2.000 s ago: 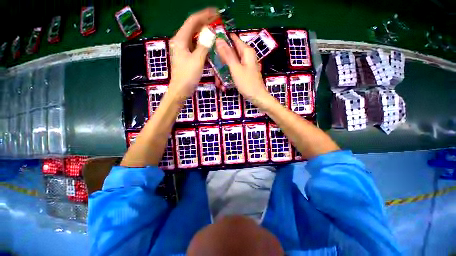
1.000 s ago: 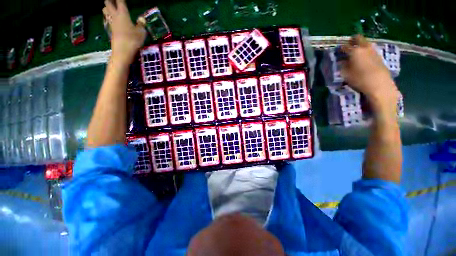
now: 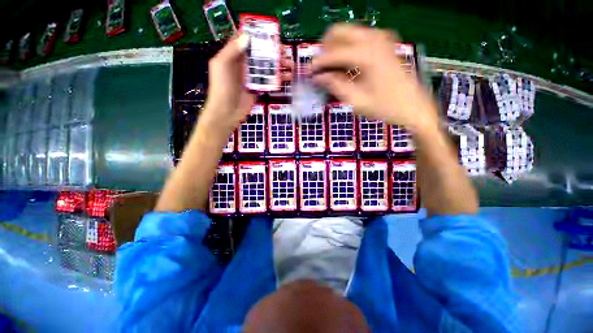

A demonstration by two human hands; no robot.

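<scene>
My left hand (image 3: pixel 227 84) holds a red-edged white front shell (image 3: pixel 263 55) upright above the back left of the black blister tray (image 3: pixel 188 79). The shell's grid side faces me. My right hand (image 3: pixel 367 71) is blurred above the back right of the tray. A pale, blurred sheet, apparently a key mat (image 3: pixel 307 101), hangs at its fingertips, just right of the shell and apart from it. More front shells (image 3: pixel 283 186) lie in rows in the tray, and my hands and forearms hide part of them.
Key mat stacks (image 3: pixel 517 146) lean on the bench right of the tray. Part-assembled units (image 3: pixel 166 21) lie on the dark green belt behind, with glassy pieces (image 3: pixel 497 49) at right. Clear ribbed trays (image 3: pixel 49 140) lie at left. Red parts (image 3: pixel 99 203) and a brown box (image 3: pixel 133 214) are low at left.
My left hand has come back from the belt at left to above the tray and now holds a shell. My right hand has moved left from the key mat stacks to above the tray.
</scene>
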